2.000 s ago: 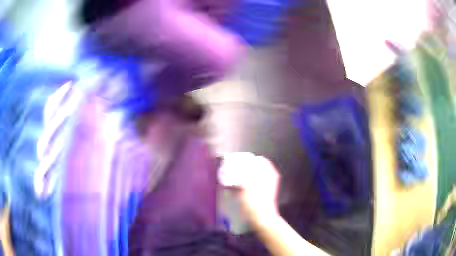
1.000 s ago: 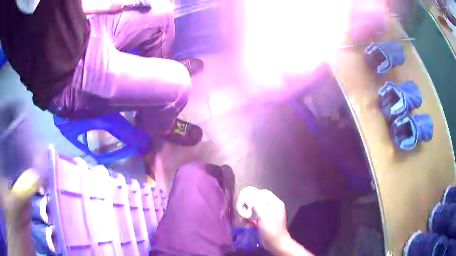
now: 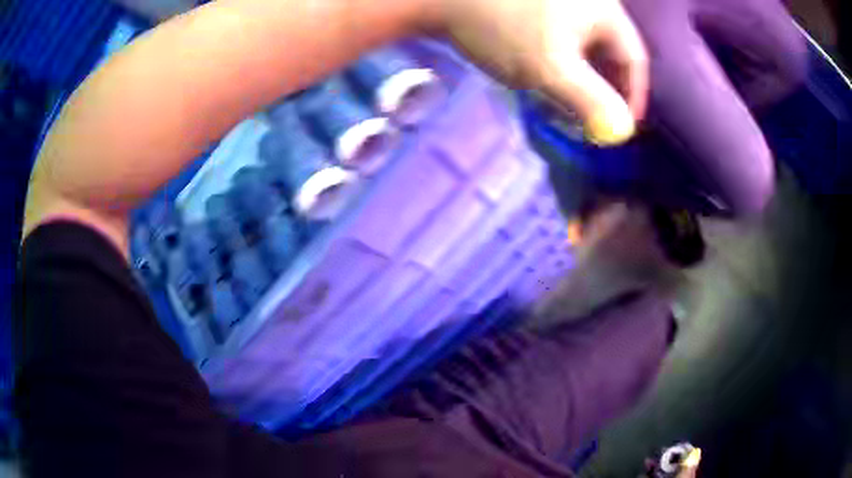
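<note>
My left arm reaches across the top of the view from the lower left. My left hand [image 3: 589,70] is over the far end of the crate, fingers loosely curled, a yellow cover on one fingertip, with no part visible in it. The large blue crate [image 3: 355,261] holds rows of blue shells [image 3: 238,247]. Several near the far side show white ring ends [image 3: 364,145]. My right hand [image 3: 689,464] is small and mostly cut off at the bottom edge, holding a white ring [image 3: 672,456] with a dark centre hole.
A seated person's leg [image 3: 710,112] is at the upper right, with a dark shoe [image 3: 679,235] on the grey floor [image 3: 738,289]. My own thigh [image 3: 560,373] is beside the crate. The crate's ribbed wall stands between my lap and the shells.
The view has swung left, so the crate fills the middle and the bench is out of view. My left hand now shows above the crate; my right hand has shifted to the bottom edge.
</note>
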